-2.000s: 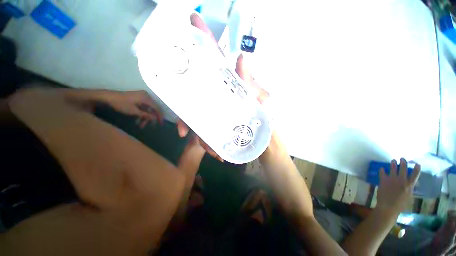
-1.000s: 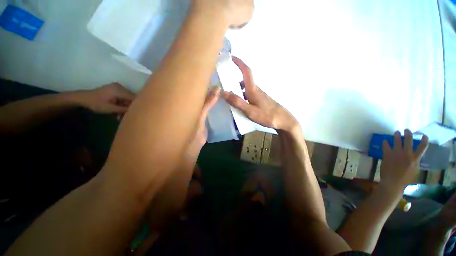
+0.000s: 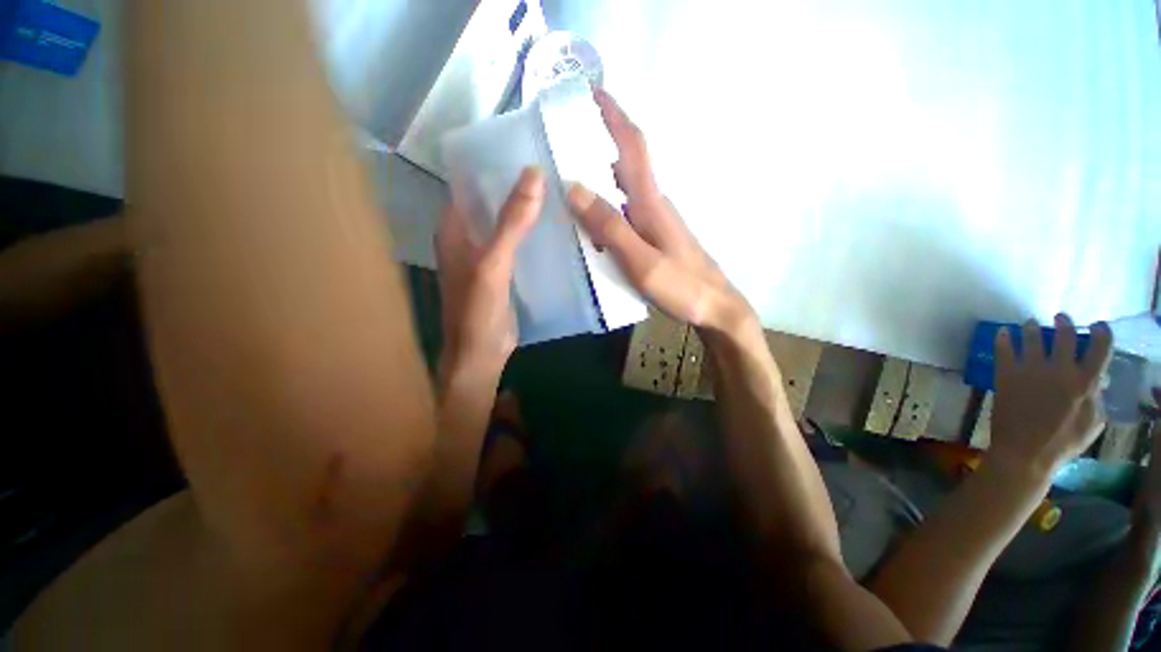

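Note:
My left hand [image 3: 481,261] and my right hand [image 3: 662,248] hold a long pale object [image 3: 550,274] between them over the table's near edge. Its left side is greyish and translucent-looking, its right side is bright white, and a thin dark line runs between them. My left thumb presses the greyish side. My right hand lies along the white side. A round white end with a slotted grille [image 3: 564,61] shows at the far end; I cannot tell whether it is joined to the held object.
Another person's large bare arm [image 3: 274,255] crosses the left side close to me. A large white open carton [image 3: 439,89] stands beyond it. A blue box [image 3: 49,32] lies at far left. At right, another person's hand [image 3: 1050,389] rests on a blue box [image 3: 980,357] at the table edge.
The broad white vented cover seen first is no longer shown face-on; my hands now hold the two-toned object. The neighbour's arm came across, then shifted left, uncovering my left hand.

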